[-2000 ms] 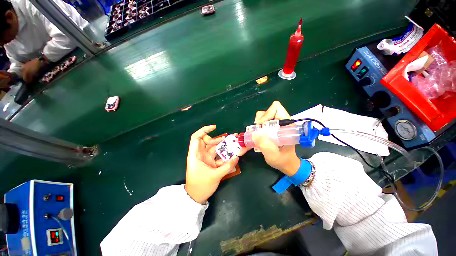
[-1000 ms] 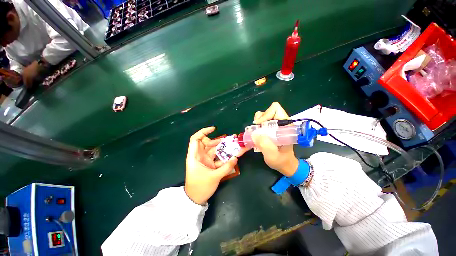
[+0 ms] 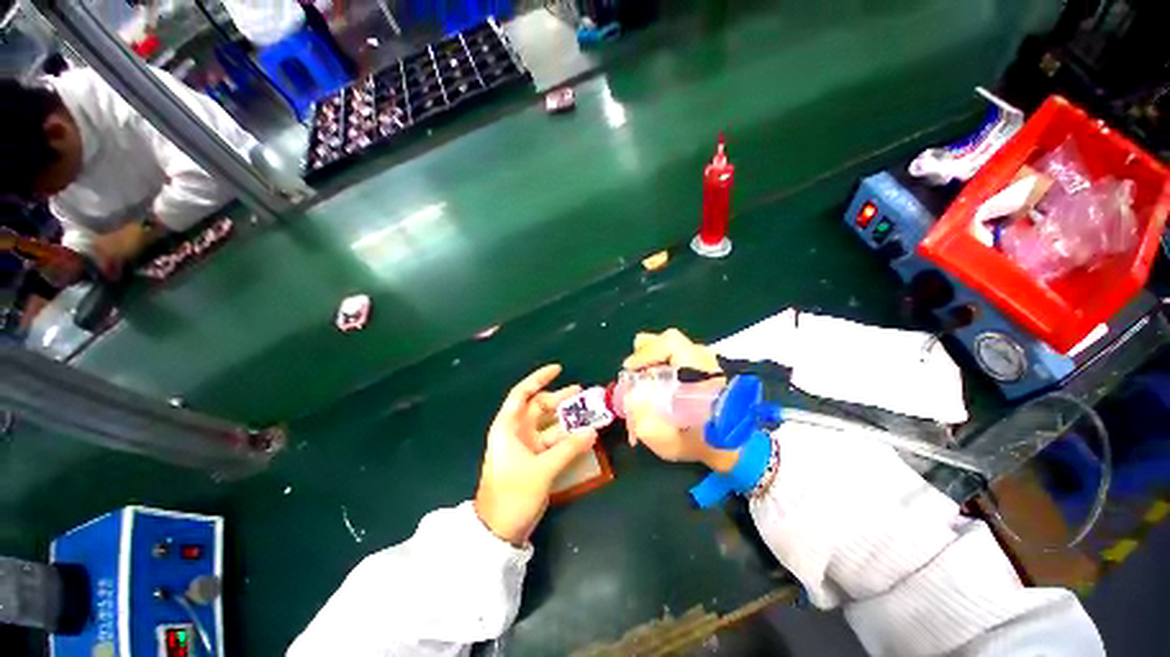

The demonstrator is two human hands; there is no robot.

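Note:
My left hand [image 3: 518, 460] holds a small white electronic assembly [image 3: 585, 409] with dark and red details between thumb and fingers. My right hand [image 3: 676, 430] grips the dispensing syringe [image 3: 689, 401], a clear barrel with pink contents and a blue cap, lying nearly level. Its red front end is at the right edge of the assembly; whether the tip touches it cannot be told. A brown-orange fixture block [image 3: 584, 475] lies on the bench, partly hidden under my left hand. A blue wrist strap [image 3: 738, 474] is on my right wrist.
A red syringe [image 3: 717, 203] stands upright ahead. A white sheet [image 3: 853, 366] lies by my right forearm. A controller [image 3: 1014, 363] and red bin [image 3: 943, 244] are right, a blue machine [image 3: 139, 578] left. An assembly [image 3: 353, 312] lies on the belt; beyond are a compartment tray [image 3: 413, 93] and a person [image 3: 128, 167].
The view has tilted up, so the surroundings sit lower in the picture. The syringe's blue cap has swung lower and nearer. The assembly on the belt has moved right. Both hands keep their holds.

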